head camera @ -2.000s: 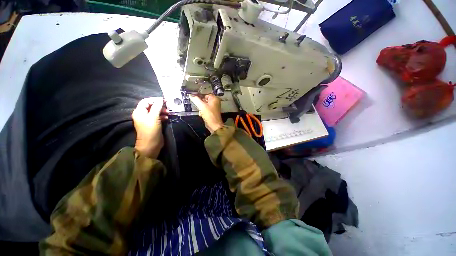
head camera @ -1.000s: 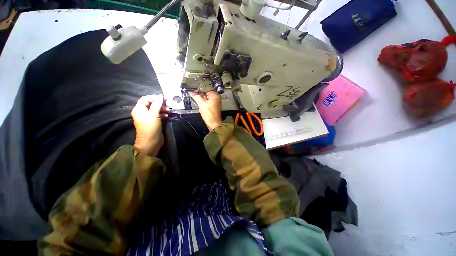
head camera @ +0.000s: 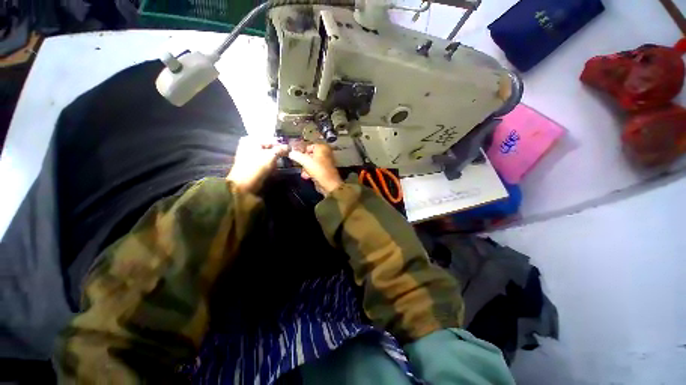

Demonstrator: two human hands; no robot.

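Observation:
A large dark grey to black garment piece point(head camera: 143, 128) spreads over the table's left side and down over the lap. The cream sewing machine point(head camera: 406, 90) stands in front, its presser foot area lit. My left hand point(head camera: 254, 162) is at the foot's left side, fingertips on the garment's edge. My right hand point(head camera: 319, 165) is just right of the foot, fingertips close to the left hand's. The needle and the cloth under the fingertips are hidden.
A white lamp point(head camera: 186, 78) hangs left of the machine head. Orange-handled scissors point(head camera: 382, 184) lie by a white ruled board point(head camera: 455, 194). Pink packet point(head camera: 526, 143), navy pouch point(head camera: 543, 28) and red bundles point(head camera: 639, 79) lie right. Dark cloth pieces point(head camera: 500, 282) lie lower right.
My left hand has moved right, up to the presser foot and close to my right hand. The right hand has stayed beside the foot. The view has shifted slightly.

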